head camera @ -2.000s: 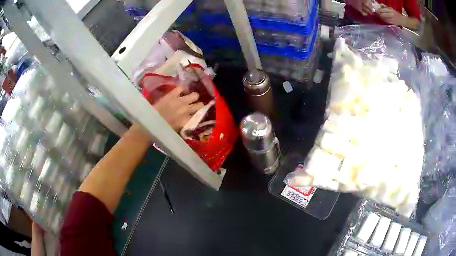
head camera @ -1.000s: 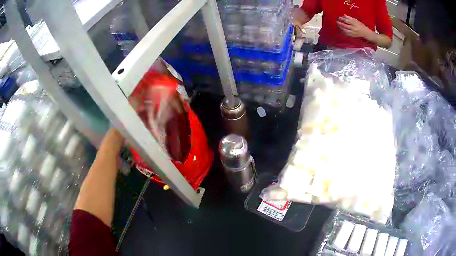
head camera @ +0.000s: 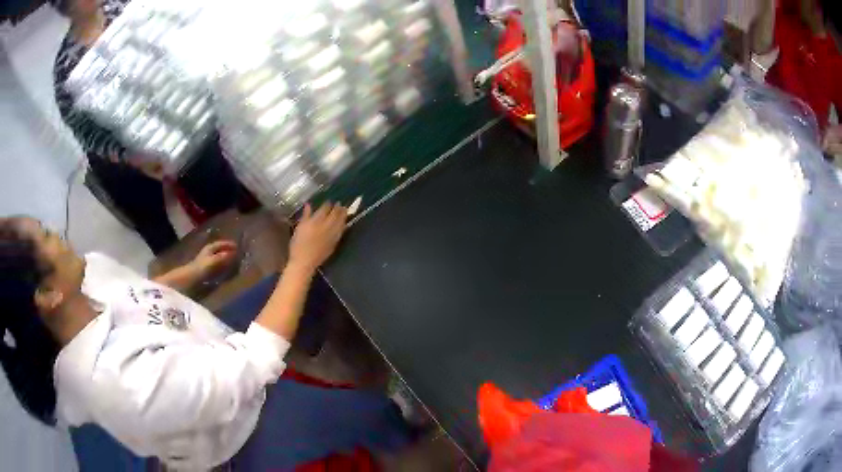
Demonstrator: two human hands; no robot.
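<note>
Neither of my hands can be made out. Bright red plastic and dark red cloth [head camera: 577, 447] lie at the bottom edge; whether a sleeve or a hand is among them I cannot tell. They partly cover a blue tray [head camera: 611, 369] with a few white units in it. To its right, a clear blister tray [head camera: 688, 392] holds rows of white units. A red bag [head camera: 574, 115] stands behind the rack post at the back.
A person in a white top [head camera: 171, 341] at left rests a hand on the bench edge. Stacked trays of white parts [head camera: 314, 101] stand beyond. A metal rack post [head camera: 543, 92], steel flask [head camera: 623, 129], flat clear box [head camera: 651, 217] and bag of cream parts [head camera: 739, 175] are around the bench.
The view has swung left and down. My forearm has left the picture at the red bag. The white-topped person, the blue tray and the red material at the bottom now show.
</note>
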